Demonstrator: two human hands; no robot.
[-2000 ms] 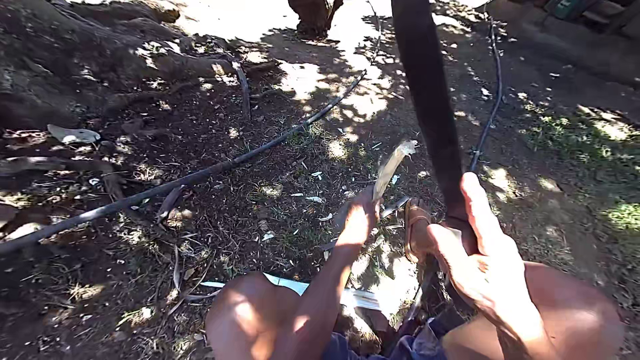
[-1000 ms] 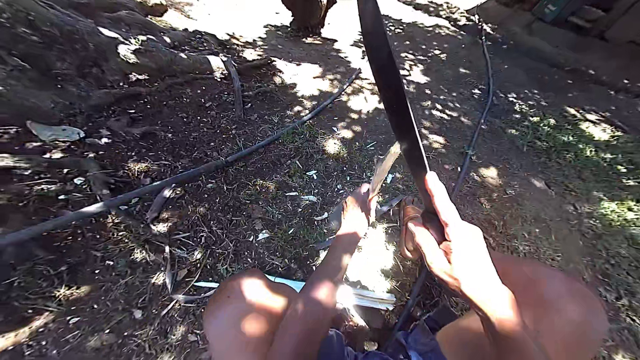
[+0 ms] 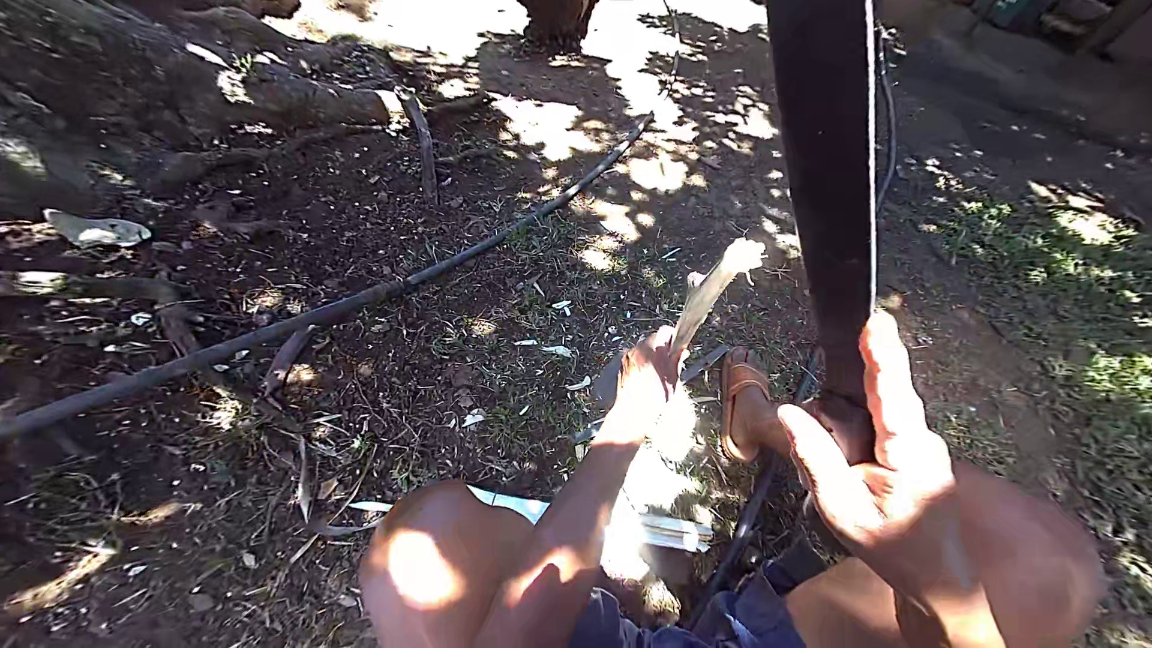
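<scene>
My left hand [image 3: 650,373] is closed around the lower part of a pale, peeled wooden stick [image 3: 711,292], whose frayed upper end points up and to the right. My right hand [image 3: 882,459] grips the handle of a machete [image 3: 826,162], its index finger lying along the base of the blade. The broad dark blade stands nearly upright, to the right of the stick and apart from it in the view. Pale wood chips [image 3: 556,350] lie on the soil near the left hand. The stick's lower end is hidden by the hand.
A black hose [image 3: 360,301] crosses the ground at left; another dark hose [image 3: 889,135] runs at right. A sandalled foot [image 3: 745,405] is close to the machete handle. Tree roots [image 3: 270,94] lie upper left, and pale wood strips [image 3: 670,531] lie between the knees.
The machete blade tilted left a second ago and now stands more upright, appearing broader. The left hand still holds the stick.
</scene>
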